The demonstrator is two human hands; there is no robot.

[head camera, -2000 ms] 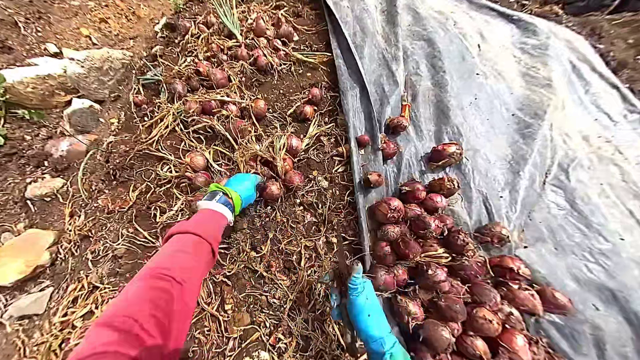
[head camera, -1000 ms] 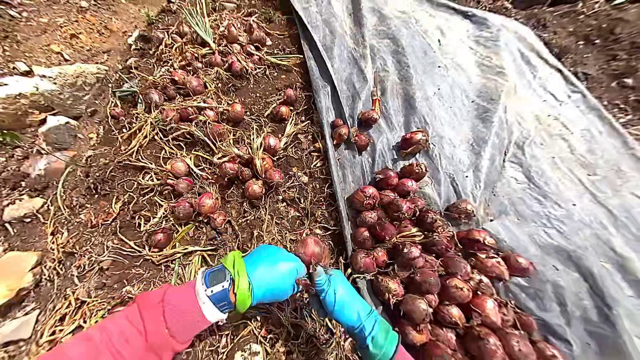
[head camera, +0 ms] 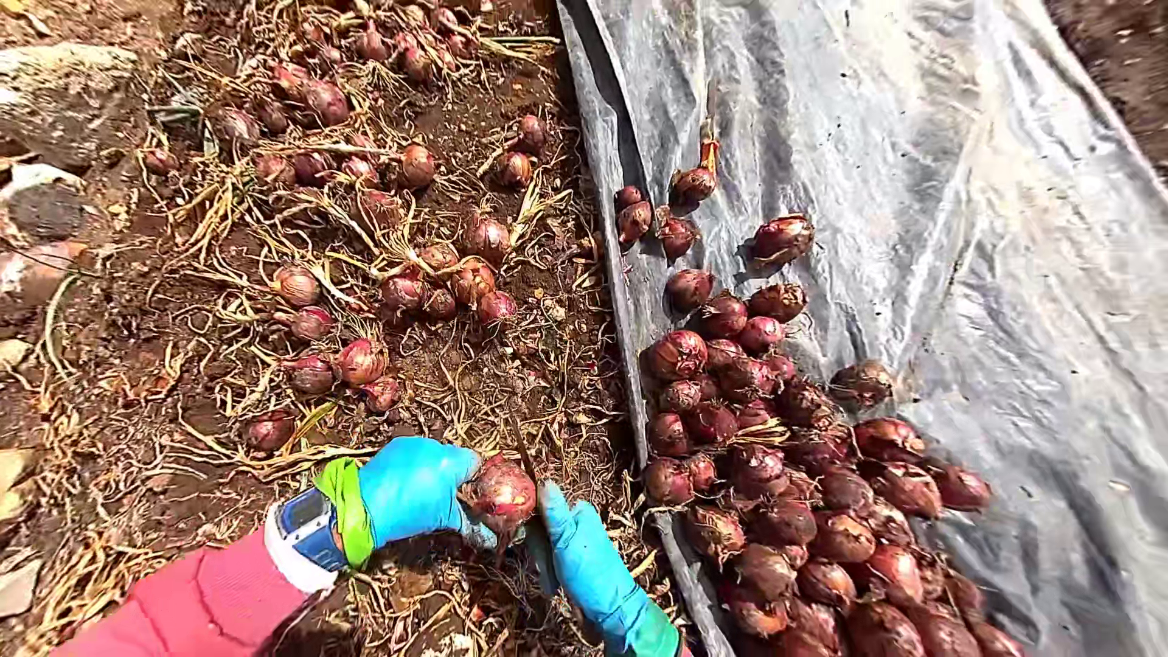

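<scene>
My left hand (head camera: 424, 493), in a blue glove with a watch and a green band at the wrist, is closed around a red onion (head camera: 500, 495). Close against the onion's right side is my right hand (head camera: 593, 566), also blue-gloved, holding a thin dark blade (head camera: 524, 449), seemingly a knife; its handle is hidden by the fingers. A heap of red onions (head camera: 785, 520) lies on the grey plastic sheet (head camera: 1031, 365) to the right. More red onions (head camera: 361, 361) with dry stalks rest on the soil beyond my left hand.
The sheet's folded edge (head camera: 630, 392) runs between the soil and the heap. A few onions (head camera: 677, 235) lie apart on the sheet, farther off. Stones (head camera: 68, 100) border the soil at the far left, and dry roots and stalks (head camera: 511, 383) litter the ground.
My left hand was down among the onions on the soil two seconds ago; it then came back beside my right hand with an onion in it. Both hands remain together at the onion.
</scene>
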